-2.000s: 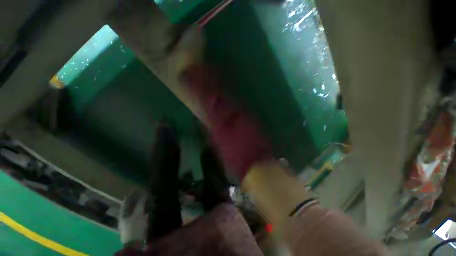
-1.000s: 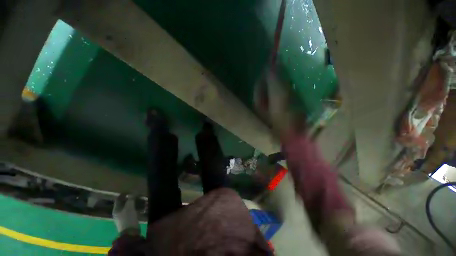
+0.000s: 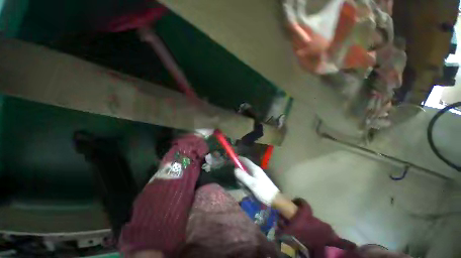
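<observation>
The broom [image 3: 228, 147] has a red handle that slants from the lower middle up to a blurred red head at the upper left, over the dark green floor. My right hand [image 3: 257, 180], in a white glove, is closed round the lower part of the handle. My left hand [image 3: 204, 132], also in a white glove, is on the handle farther up, mostly hidden behind its dark red sleeve.
A beige beam [image 3: 108, 93] crosses in front of me, under the handle. Crumpled orange and whitish material [image 3: 333, 40] is at the upper right. A blue box [image 3: 258, 214] is below my right hand. A metal rail [image 3: 364, 151] and a black hose [image 3: 433, 133] are at the right.
My left hand has moved from the lower left up onto the broom handle. My right hand has come back closer to me. The view has turned, and the broom head now shows at the upper left.
</observation>
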